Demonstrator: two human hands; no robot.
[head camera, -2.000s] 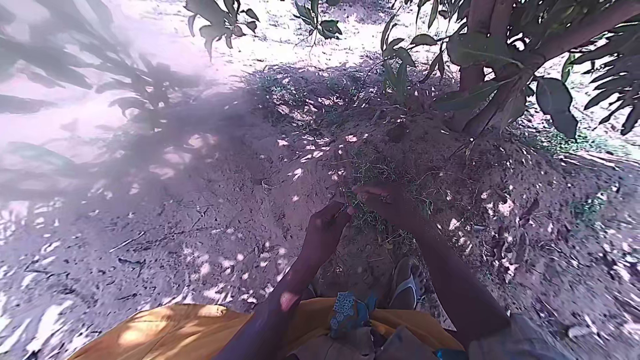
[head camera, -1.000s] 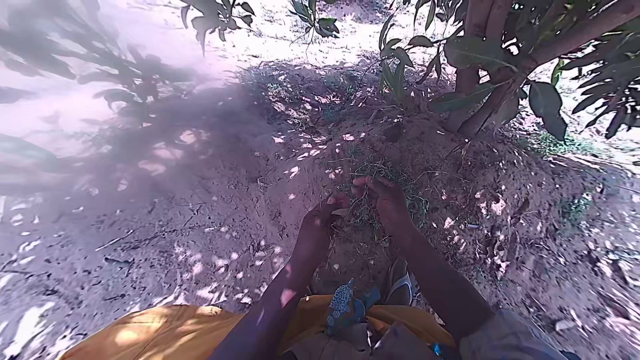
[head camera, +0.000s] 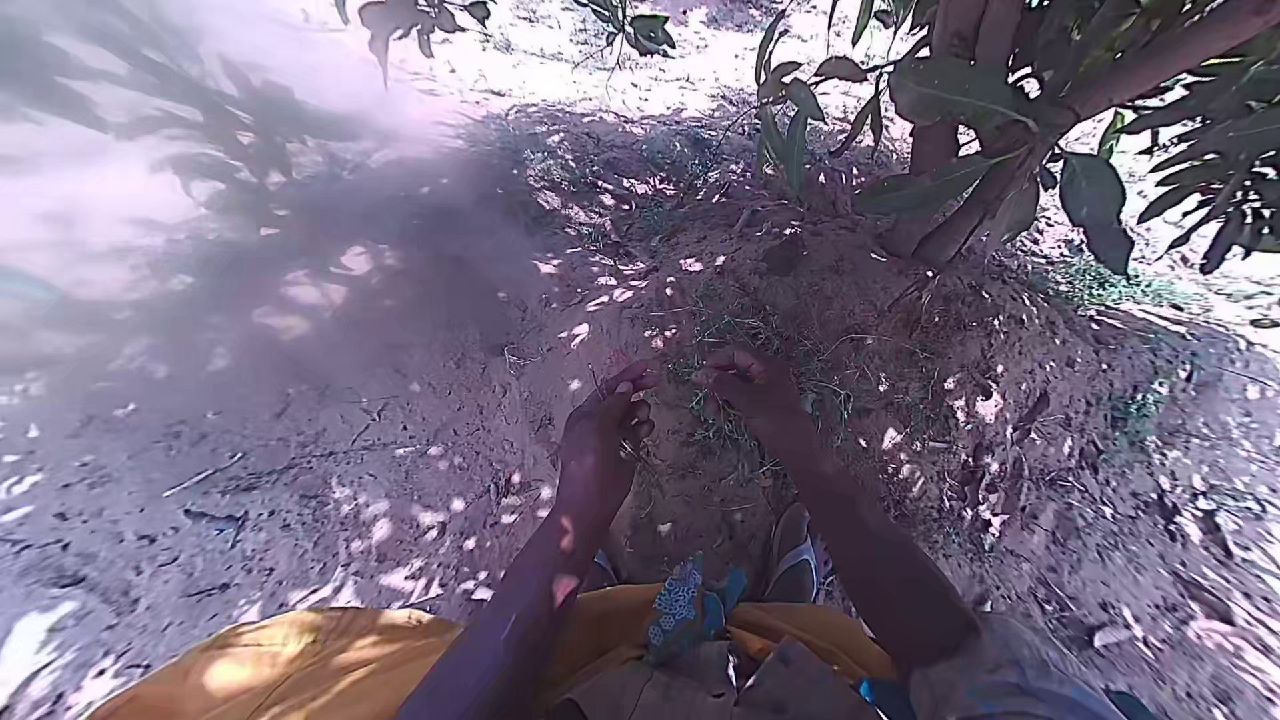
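Note:
My left hand (head camera: 607, 425) is raised over the bare soil left of the middle, fingers curled, with what look like thin stems at its fingertips. A short gap to its right, my right hand (head camera: 755, 388) has its thumb and fingers bent toward each other over low green weeds (head camera: 730, 420). Whether it pinches anything is too dark and blurred to tell. More thin weeds (head camera: 830, 350) spread beside and beyond the right hand. Yellow-orange cloth (head camera: 300, 655) covers my lap, with a blue patterned cloth knot (head camera: 675, 605) at the middle.
A tree trunk (head camera: 935, 140) with low leafy branches (head camera: 960, 90) stands at the upper right on a soil mound. Blurred foliage hangs at the upper left. Below my right hand is a sandalled foot (head camera: 792, 560). A twig (head camera: 203, 475) lies on the ground at left.
My hands, close together in the earlier frames, are now a little farther apart. The left hand's fingers are more curled.

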